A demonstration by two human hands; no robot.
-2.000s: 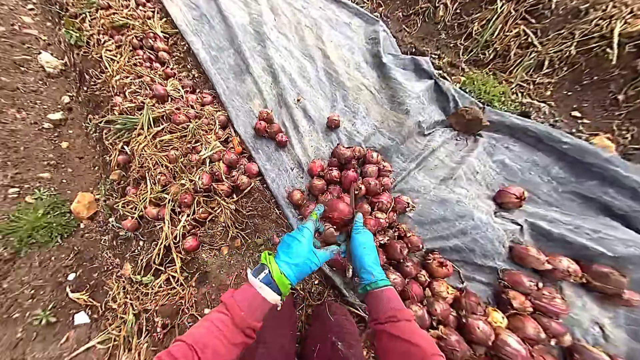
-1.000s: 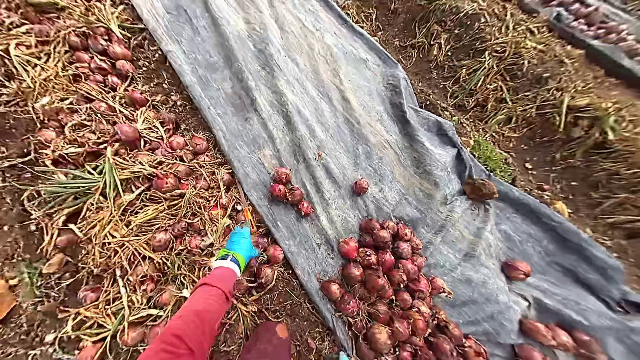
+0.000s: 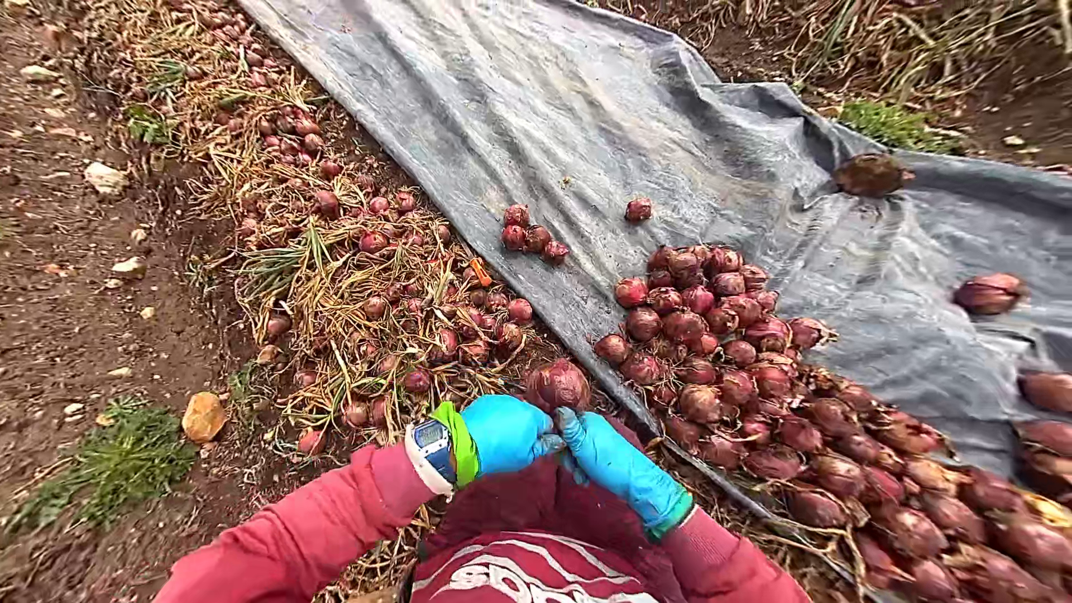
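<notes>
A large red onion (image 3: 558,385) is held up close to my body, just beyond my fingertips. My left hand (image 3: 507,433), in a blue glove with a bright green band and a watch at the wrist, has curled fingers below the onion; what it grips is hidden. Against the onion's underside are the fingertips of my right hand (image 3: 610,462), also blue-gloved. A heap of red onions (image 3: 712,335) lies on the grey sheet (image 3: 536,142) to the right. Left of the sheet, more red onions (image 3: 444,327) lie among dry tops on the soil.
A small group of onions (image 3: 534,237) and a single onion (image 3: 638,209) rest on the sheet. An orange-handled tool (image 3: 480,271) lies among the tops. A brown clod or rotten bulb (image 3: 871,175) sits near the sheet's far edge. A tan stone (image 3: 203,417) is on the soil.
One second ago my left hand reached down into the onions left of the sheet; now both hands are together near my body at a large onion. The view has shifted.
</notes>
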